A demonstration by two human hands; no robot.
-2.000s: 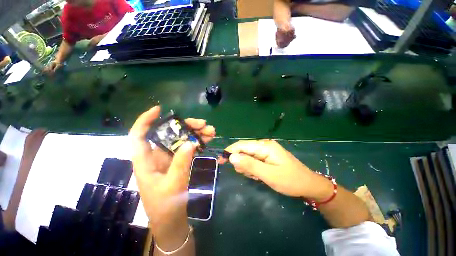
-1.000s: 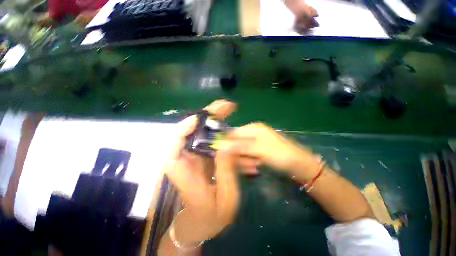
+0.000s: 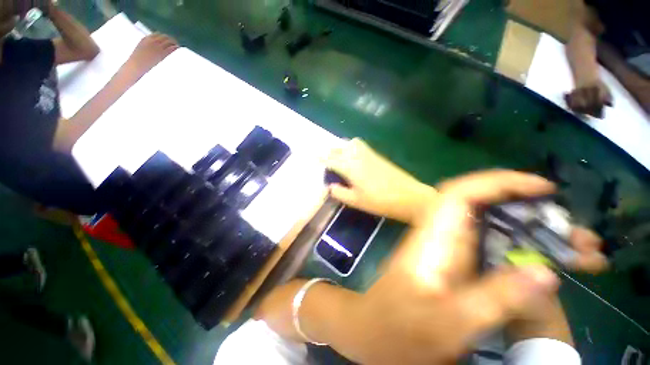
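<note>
My left hand [image 3: 456,271], blurred and close to the camera, grips an open black case [image 3: 527,235] at the right. White, silver and yellow-green board parts show inside it. My right hand [image 3: 374,178] reaches leftward behind my left hand, its forearm partly hidden. Its fingertips close on a small black piece [image 3: 333,178] at the right edge of the white sheet [image 3: 192,93]. Rows of glossy black cases or covers [image 3: 196,221] lie on the sheet, with a few at the upper end [image 3: 264,150].
A phone [image 3: 349,239] lies on the green bench below my right hand. The green belt [image 3: 399,114] carries scattered black parts. A person [image 3: 35,107] sits at the left with an arm on the sheet. Another person's hand [image 3: 588,100] rests at the upper right.
The view has swung left. My left hand with the open case is now at the right. My right hand has left the case and moved across to the sheet's edge, touching a black piece.
</note>
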